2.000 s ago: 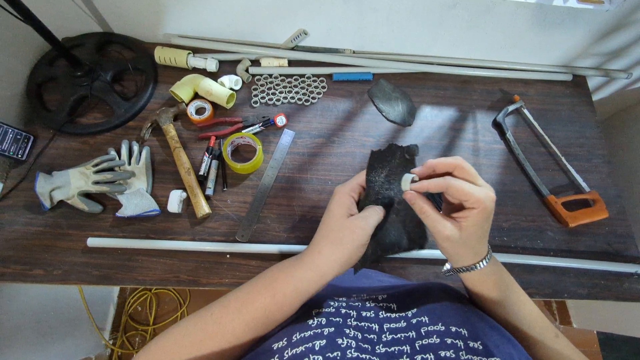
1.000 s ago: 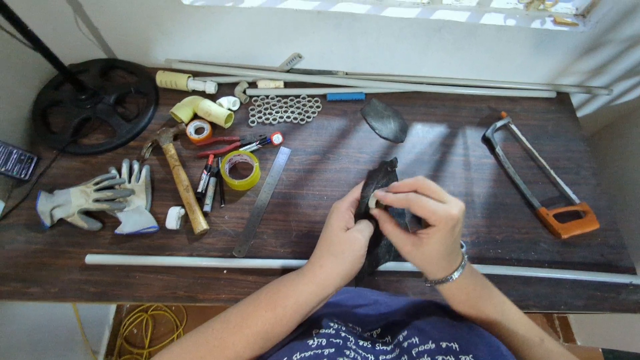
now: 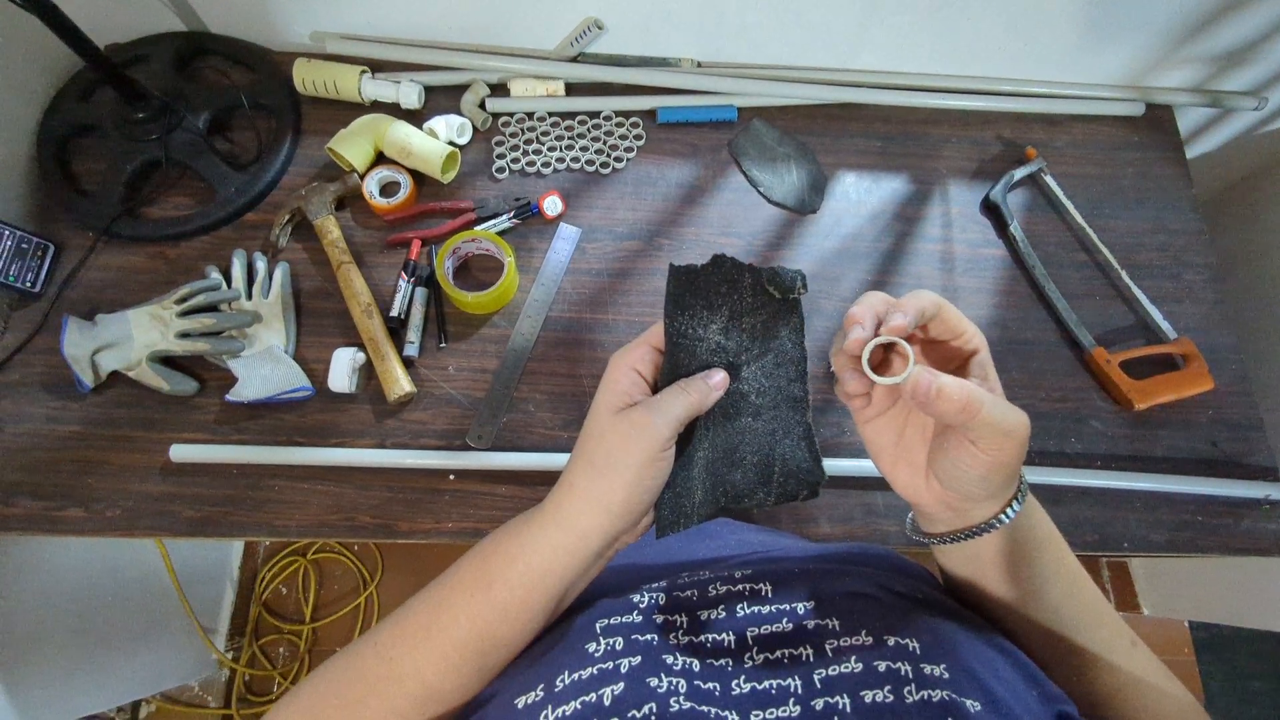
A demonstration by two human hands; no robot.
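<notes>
My left hand (image 3: 640,430) grips a torn sheet of black sandpaper (image 3: 745,400), its thumb across the front, which bears pale dust. To the right, my right hand (image 3: 935,405) pinches a small cut ring of plastic pipe (image 3: 887,360) between thumb and fingers, its opening facing me. Ring and sandpaper are apart. Behind both hands a long white pipe (image 3: 370,457) lies along the near part of the table. More cut rings (image 3: 567,143) stand grouped at the back, and a dark, curved scrap (image 3: 778,167) lies to their right.
A hacksaw (image 3: 1145,375) lies on the right. On the left are a claw hammer (image 3: 355,290), work gloves (image 3: 160,335), a steel ruler (image 3: 525,335), yellow tape (image 3: 478,272), markers (image 3: 405,290) and red-handled pliers (image 3: 435,215). Long pipes (image 3: 750,82) span the back.
My right hand has moved away from the sandpaper to the right with the ring in its fingers. The sandpaper, earlier folded around the ring, is now opened out flat in my left hand.
</notes>
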